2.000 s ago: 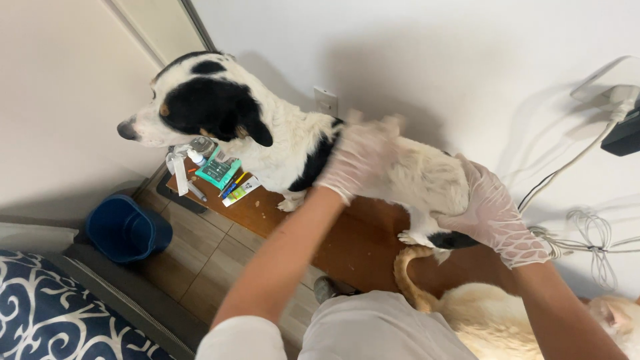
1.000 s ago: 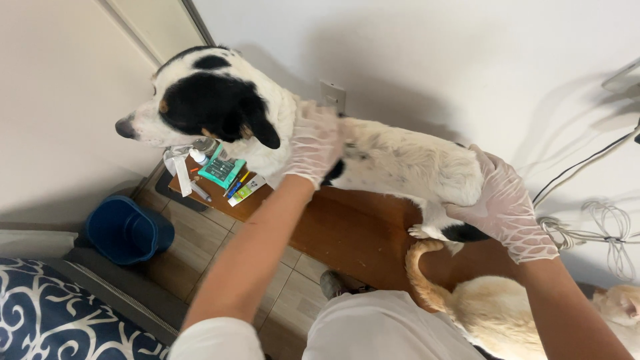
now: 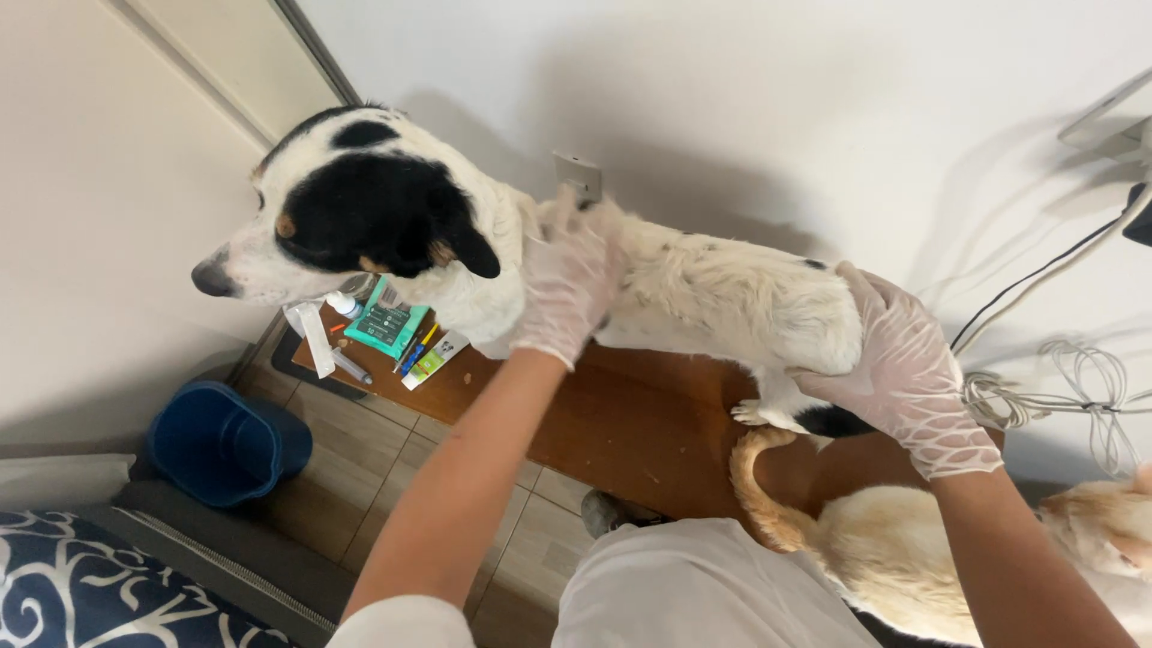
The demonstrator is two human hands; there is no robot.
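Note:
A white dog with black patches [image 3: 720,288] stands on a brown wooden bench [image 3: 630,423] against the wall, its head turned to the left. My left hand [image 3: 571,279], in a thin translucent glove, lies on the dog's shoulders just behind the neck; its fingers are blurred. Around the dog's rump, my gloved right hand [image 3: 886,360] is closed, with the thumb low by the hind leg. A cream and orange cat [image 3: 891,540] rests at the lower right, its tail up near the dog's hind paw.
A teal wipes pack [image 3: 387,324], a small bottle [image 3: 343,304], a syringe [image 3: 351,366] and a green and white packet [image 3: 436,360] lie on the bench's left end. On the tiled floor stands a blue bucket [image 3: 229,443]. Coiled cables [image 3: 999,400] hang at the right.
My left hand was on the dog's mid-back two seconds ago and is now forward at its shoulders. My right hand has stayed at the rump.

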